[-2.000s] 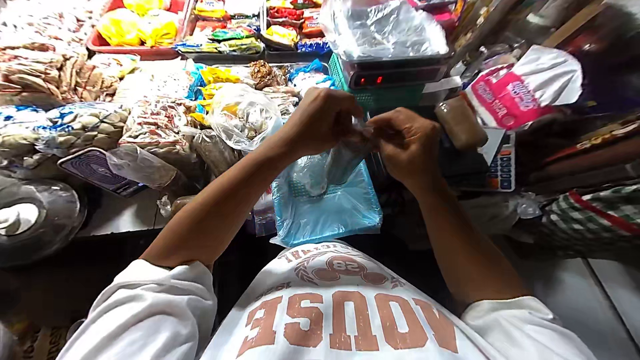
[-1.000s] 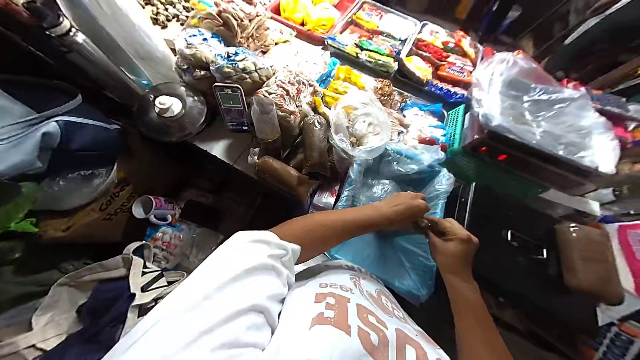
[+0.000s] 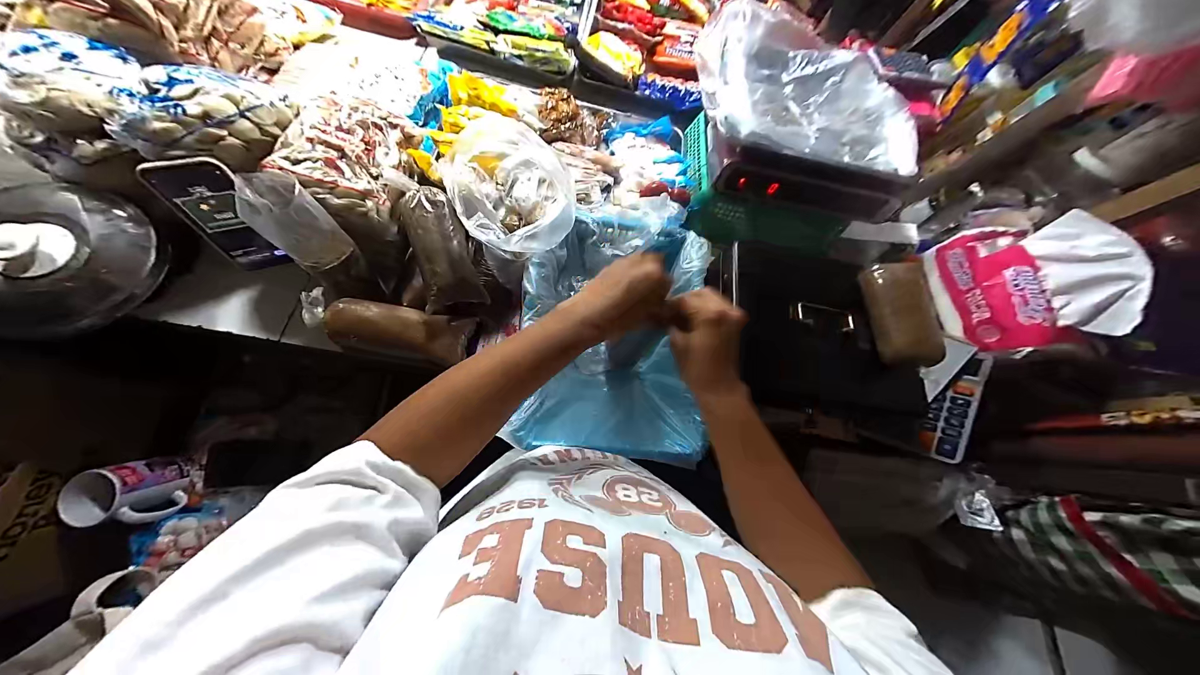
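Close together over a blue plastic bag (image 3: 609, 412), my left hand (image 3: 623, 292) and my right hand (image 3: 705, 328) both have curled fingers. They pinch the top of a small clear plastic bag (image 3: 630, 352), whose contents are too blurred to name. Motion blur and my fingers hide the exact grip. Just beyond my left hand lies a knotted clear bag (image 3: 514, 187) with pale lumps inside. Brown-filled plastic packs (image 3: 398, 330) rest left of the blue bag.
A digital scale (image 3: 797, 183) carrying clear plastic bags stands at the upper right. To the left are a smartphone (image 3: 216, 211) and a round lidded container (image 3: 70, 253). A calculator (image 3: 956, 408) lies right, and a mug (image 3: 122, 492) sits low at left.
The view swung left and then back right. Both hands remain close together at the small bag over the blue plastic.
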